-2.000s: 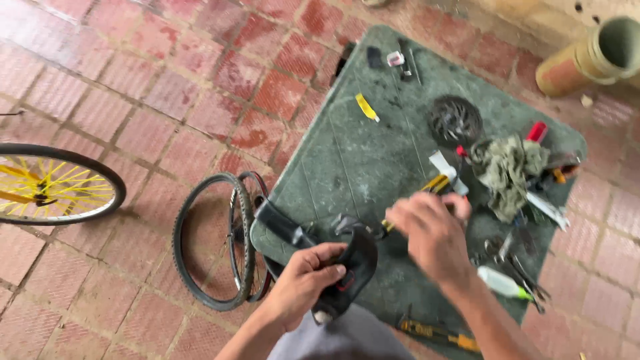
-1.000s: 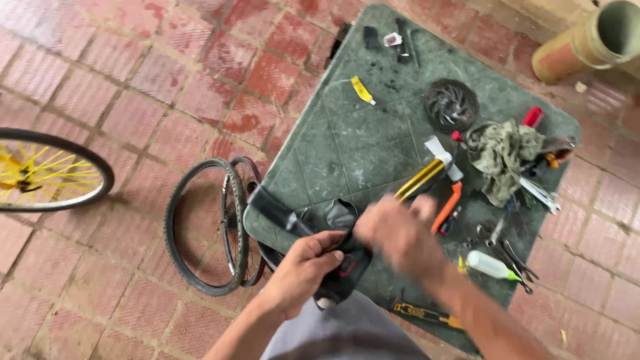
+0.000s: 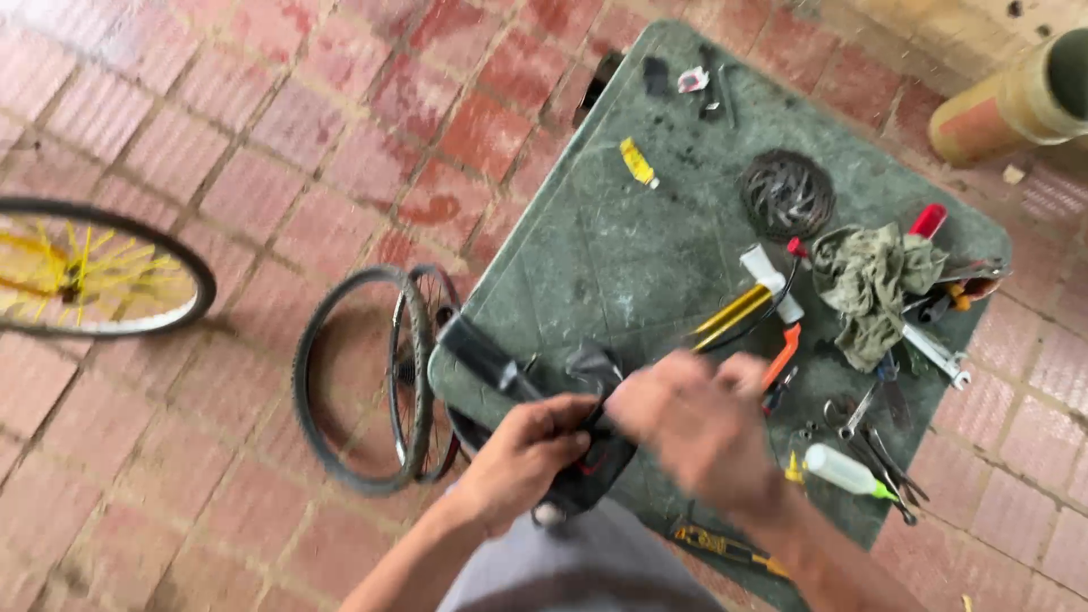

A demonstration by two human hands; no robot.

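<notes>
My left hand is closed around a black item with a small red mark, possibly a bicycle saddle, over the near edge of the green table. Motion blurs my right hand, which is beside the item's upper end; whether it grips anything is unclear. Just beyond my hands, a dark cloth-like piece lies by a black strip-shaped part. A yellow-gold tube pump with a white head rests past my right hand, beside an orange-handled tool.
A brake disc, crumpled rag, yellow tube, combination wrench and squeeze bottle lie on the table. Loose bicycle wheels are at its left side, a yellow-spoked wheel farther left. A large cylinder stands at upper right.
My left hand stays on the black item, whose curved shape was plainer two seconds ago. The right hand has moved closer to the item since then.
</notes>
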